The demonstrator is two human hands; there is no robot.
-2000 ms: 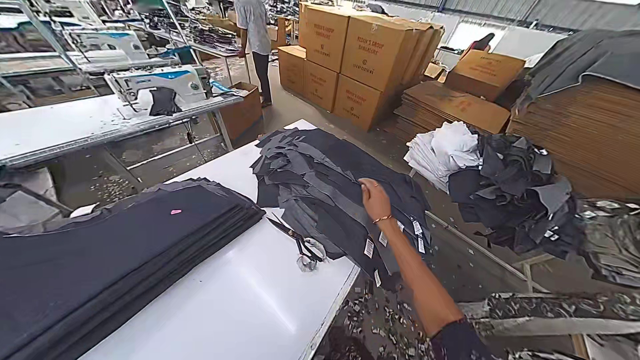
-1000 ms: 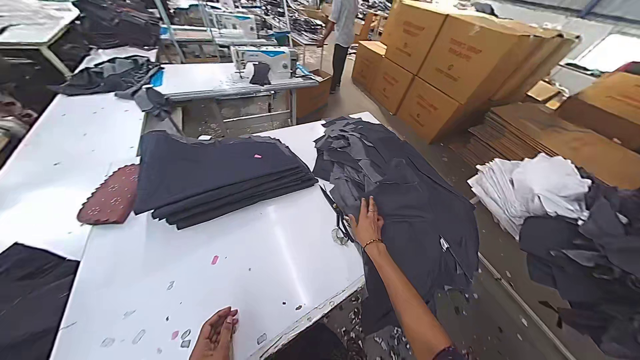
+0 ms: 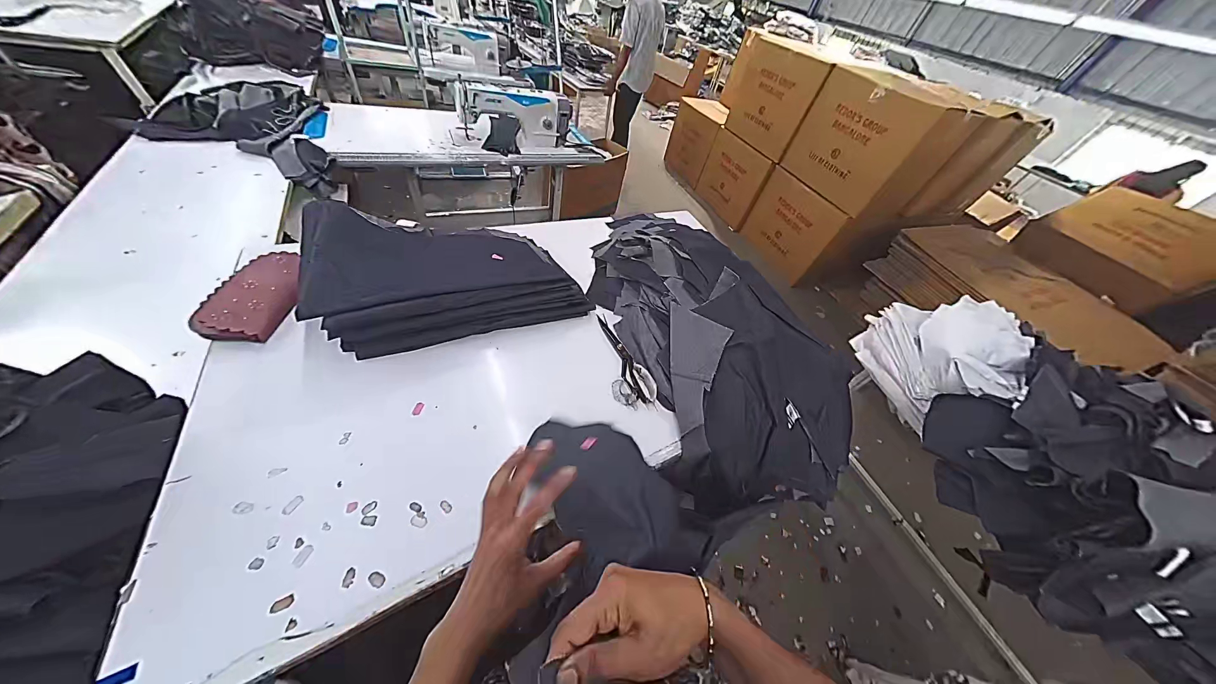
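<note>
My right hand [image 3: 632, 622], with a bangle at the wrist, pinches the edge of a dark fabric piece [image 3: 608, 494] at the bottom centre. That piece lies over the table's front edge and bears a small pink sticker [image 3: 589, 443]. My left hand [image 3: 518, 541] is beside it with fingers spread, slightly blurred. Past the hands, black-handled scissors [image 3: 622, 356] lie on the white table [image 3: 456, 399], against a loose heap of dark and grey fabric pieces [image 3: 760, 370]. A neat stack of folded dark fabric [image 3: 427, 285] sits farther back on the table.
A maroon scalloped cloth item [image 3: 249, 296] lies left of the stack, and more dark fabric [image 3: 76, 475] at far left. White cloth [image 3: 950, 351] and dark cloth [image 3: 1035, 456] are piled at right. Behind stand cartons [image 3: 855, 142], a sewing machine [image 3: 518, 109] and a person [image 3: 638, 57].
My right hand has come back from the heap towards me and now holds a fabric piece. My left hand, low over the table a second ago, has moved right beside that piece.
</note>
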